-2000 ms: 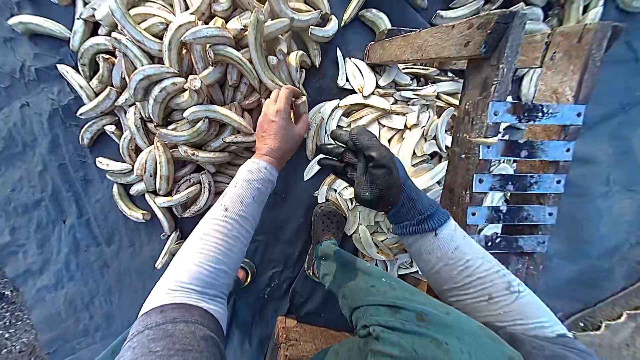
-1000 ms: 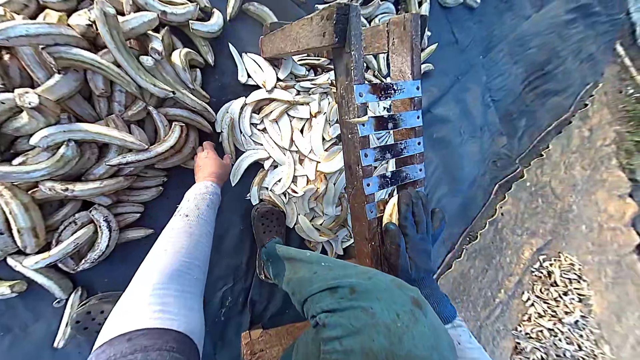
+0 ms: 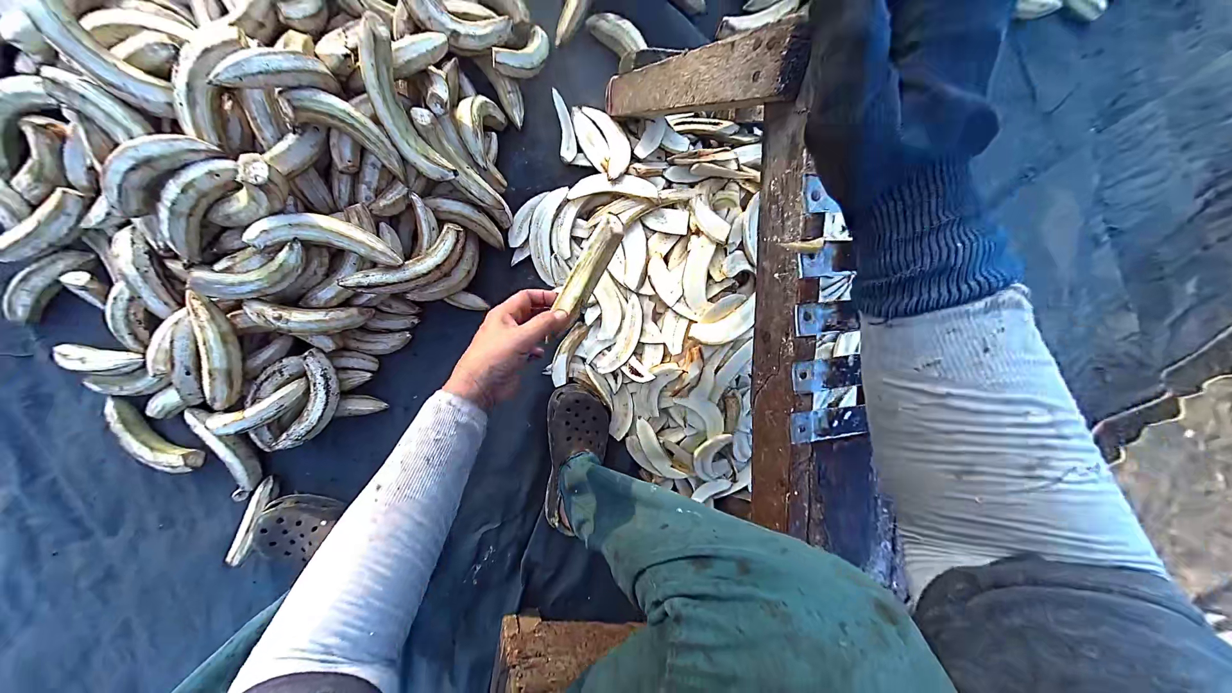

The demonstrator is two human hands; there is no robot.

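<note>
My bare left hand [image 3: 510, 342] grips the lower end of a peeled banana or plantain [image 3: 589, 269], which points up and to the right over a heap of long pale slices [image 3: 664, 289]. My right hand [image 3: 900, 87], in a dark glove with a blue knitted cuff, is raised at the top right, over the upper end of a wooden frame [image 3: 780, 385] with several metal blades [image 3: 830, 423] across it. The glove is blurred and partly cut off, so its fingers and anything in them cannot be made out. A large pile of whole peeled fruit [image 3: 318, 231] lies left of my left hand.
A dark blue sheet [image 3: 87, 539] covers the ground. My clog [image 3: 577, 423] stands by the slices, and another clog [image 3: 296, 527] is at the lower left. A wooden block [image 3: 558, 654] is at the bottom. The sheet's edge [image 3: 1155, 409] runs along the right.
My left hand now holds a fruit over the slices; a second ago it was at the pile's edge. My right hand has moved from the frame's lower end up to its top.
</note>
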